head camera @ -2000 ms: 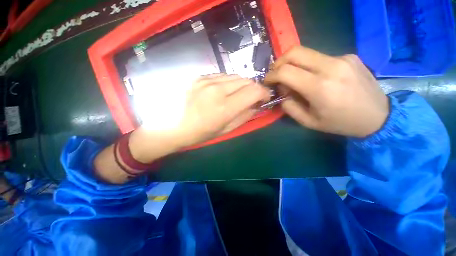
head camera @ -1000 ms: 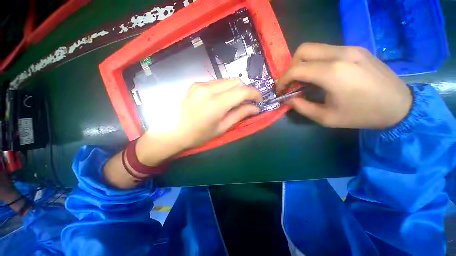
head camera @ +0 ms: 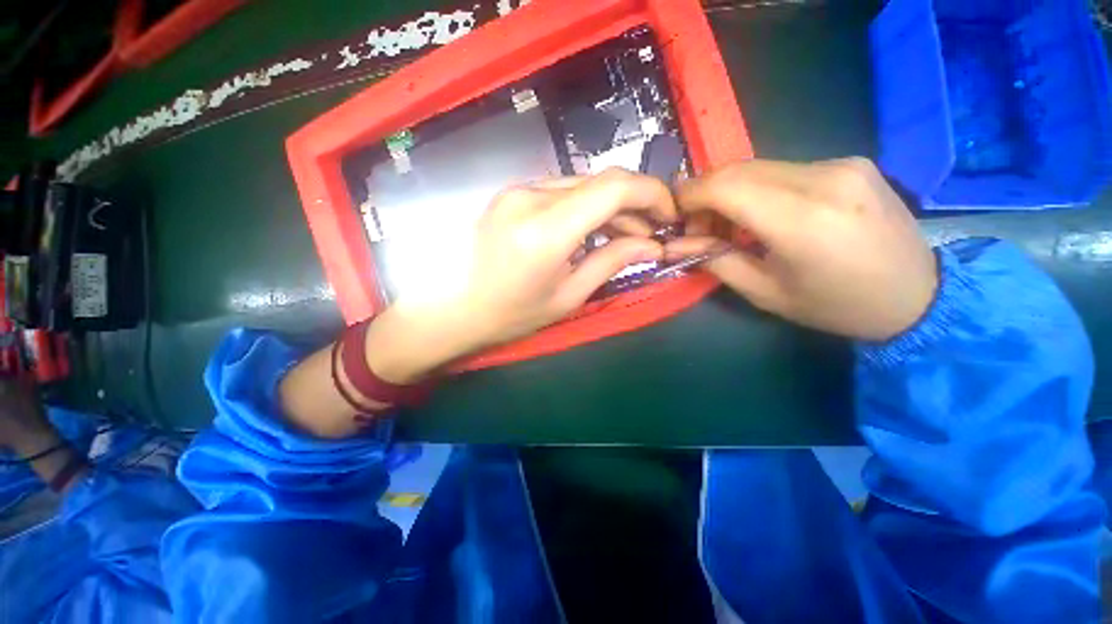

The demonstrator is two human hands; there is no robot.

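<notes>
An open tablet unit lies in a red frame (head camera: 320, 195). Its battery (head camera: 470, 159) is a silver-grey panel with strong white glare. The mainboard (head camera: 616, 122) is at its right end. My left hand (head camera: 549, 244) rests over the battery and the lower board, fingertips bent together at the board's lower right. Whether it pinches a small part is hidden. My right hand (head camera: 811, 244) is shut on thin tweezers (head camera: 691, 248) that point left at the same corner. The fingertips of both hands nearly touch and cover the tweezers' tips.
An open blue bin (head camera: 908, 110) with bluish bits stands at the upper right. A black box with a white label (head camera: 92, 262) and cables is at the far left. Another red frame (head camera: 171, 31) shows at the upper left. Another person's arm (head camera: 31, 427) shows at the lower left.
The whole view has shifted, so the frame sits further right. My right hand's fingertips have moved closer to my left fingertips, and less of the tweezers shows than a second ago.
</notes>
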